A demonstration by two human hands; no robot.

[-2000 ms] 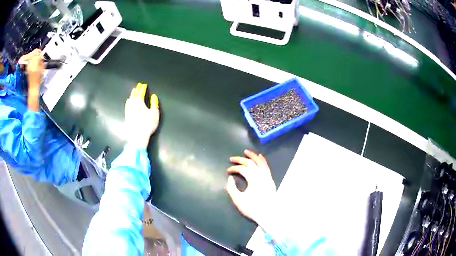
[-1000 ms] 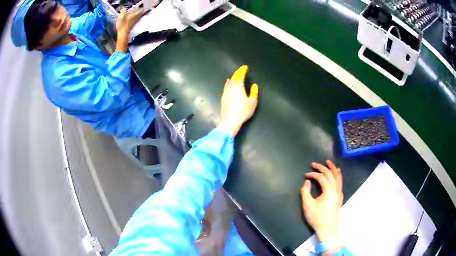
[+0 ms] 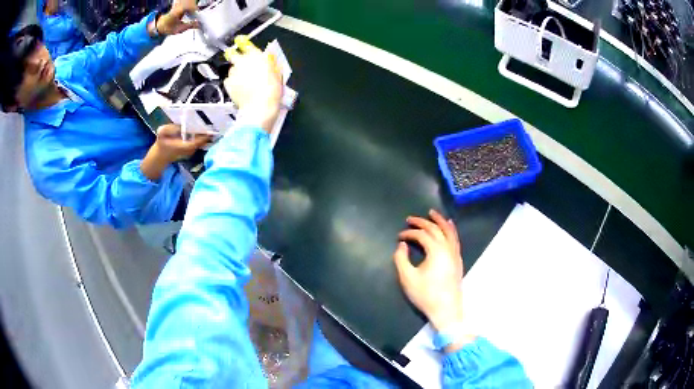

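Note:
A white housing [image 3: 205, 115] with black parts inside is at the upper left, held at its near edge by another person's hand. My left hand [image 3: 255, 76], with yellow finger cots, reaches over the housing's right side; whether its fingers grip it I cannot tell. My right hand [image 3: 431, 266] is bare, its fingers curled and apart, holding nothing, over the green bench left of the white mat [image 3: 525, 296]. The blue screw bin [image 3: 491, 161], holding many small screws, is beyond my right hand. The black electric screwdriver [image 3: 590, 346] lies on the mat's right part.
A person in a blue smock [image 3: 84, 144] is at the left, with another hand on a second white housing [image 3: 228, 19]. Another housing [image 3: 544, 53] is on the green conveyor [image 3: 396, 30]. A pale rail [image 3: 426, 85] runs between bench and conveyor. Dark wired parts [image 3: 673, 342] are at far right.
My left hand has moved away from me, from over the bench to the housing at the upper left. That housing has come in with the other person's hand. My right hand stays open.

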